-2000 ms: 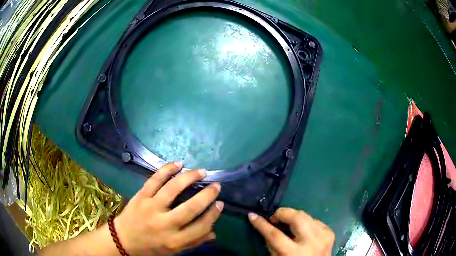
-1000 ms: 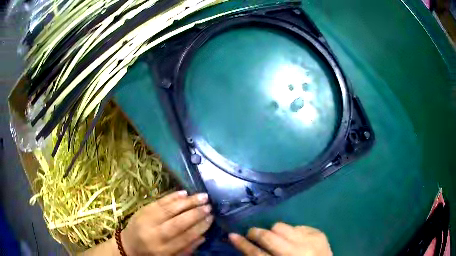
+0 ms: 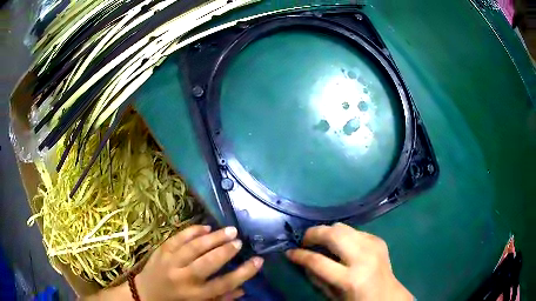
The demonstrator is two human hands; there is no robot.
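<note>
A black plastic frame (image 3: 408, 100) with a large round opening lies on the green table covering. My left hand (image 3: 194, 264) is at its lower left corner, fingertips along the side edge and thumb at the corner. My right hand (image 3: 349, 261) is at the bottom edge just right of that corner, thumb and index finger closed on the edge. Any thin strip under my fingers cannot be made out. Both hands are bare; the lower picture edge cuts off the wrists.
A bundle of black and pale yellow strips (image 3: 126, 56) fans out at the upper left, touching the frame's top. Below it, curly yellow backing paper (image 3: 126, 211) fills a cardboard box (image 3: 26, 170). Clear plastic (image 3: 26, 138) is at far left. Black pieces (image 3: 499, 273) show at lower right.
The frame appears turned clockwise, its ringed corner now at lower right. The view has shifted towards the strips and box. My right hand has moved up onto the frame's bottom edge.
</note>
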